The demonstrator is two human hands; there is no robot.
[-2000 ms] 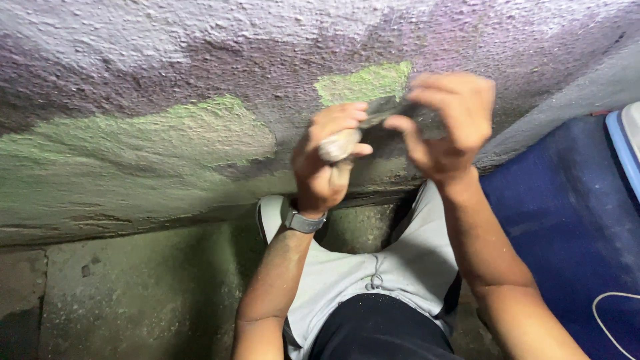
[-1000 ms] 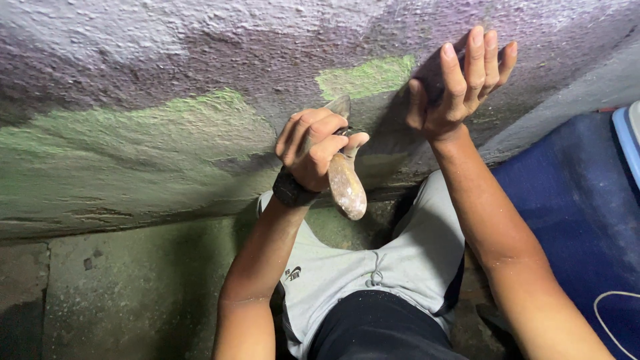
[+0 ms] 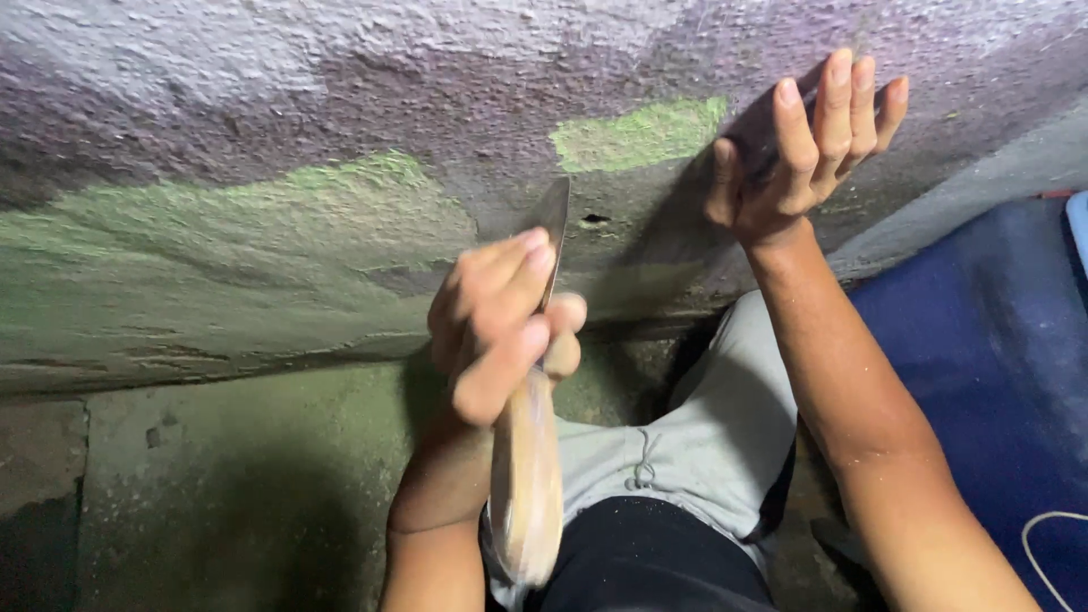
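Note:
My left hand (image 3: 501, 314) is closed around a scraper with a wooden handle (image 3: 529, 484) and a thin metal blade (image 3: 557, 221). The handle points down toward my lap, and the blade's tip reaches up to the painted wall (image 3: 382, 102), just under a small light-green patch (image 3: 642, 134). Whether the edge touches the wall is hard to tell. Fingers spread, my right hand (image 3: 807, 153) is against or close to the wall, right of that patch, and holds nothing. A larger green area (image 3: 255, 229) lies left of the blade. The left fingers are blurred.
A small dark hole (image 3: 594, 218) is in the wall just right of the blade. At the right stands a blue plastic container (image 3: 960, 340) with a pale cord (image 3: 1041, 544) hanging in front of it. Below the wall's foot is the concrete floor (image 3: 238, 484).
Two seconds ago both hands were close together at the tool. The right hand has since moved right to the wall. In the last second the scraper in my left hand has turned more upright.

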